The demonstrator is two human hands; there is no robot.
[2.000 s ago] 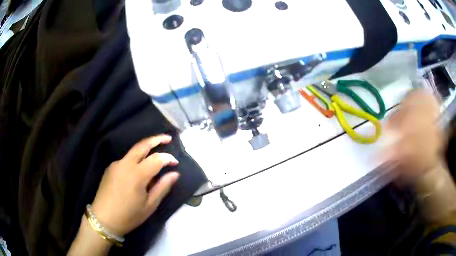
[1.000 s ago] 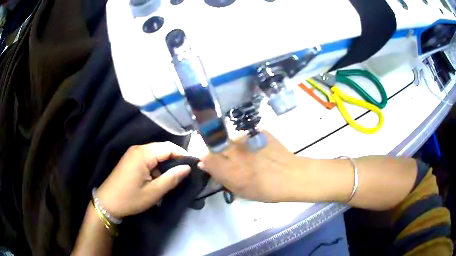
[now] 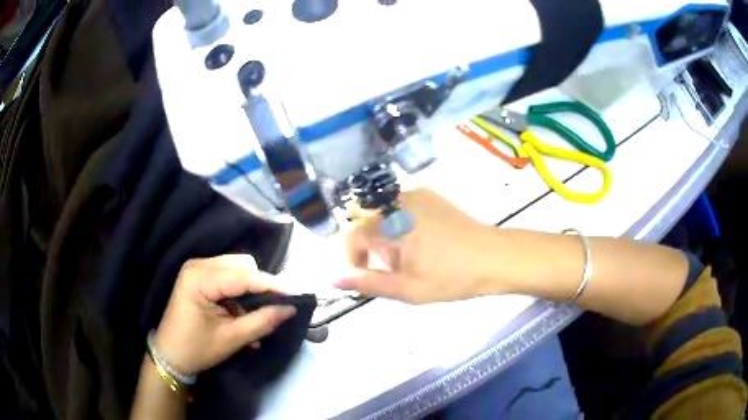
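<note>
The dark cloth (image 3: pixel 107 205) hangs in folds down the left, and its edge lies under the left end of the white sewing machine head (image 3: pixel 328 57). My left hand (image 3: pixel 220 312) pinches a folded edge of the cloth between thumb and fingers, left of the needle area. My right hand (image 3: pixel 410 250) is under the machine head, just right of the cloth and not touching it. Its fingers are curled with a gap at the thumb; part of it is hidden behind a round knob. Whether it holds something small cannot be told.
Shears (image 3: pixel 566 164) with green and yellow handles and snips (image 3: pixel 496 148) with orange and yellow handles lie on the white table (image 3: pixel 385 361) behind my right forearm. A ruler edge (image 3: pixel 459 373) runs along the front. A thread scrap (image 3: pixel 533 392) lies on the blue jeans below.
My right hand came in from the far right to the cloth, then drew back slightly rightward. My left hand now pinches the cloth edge, which it earlier rested on. The view has shifted.
</note>
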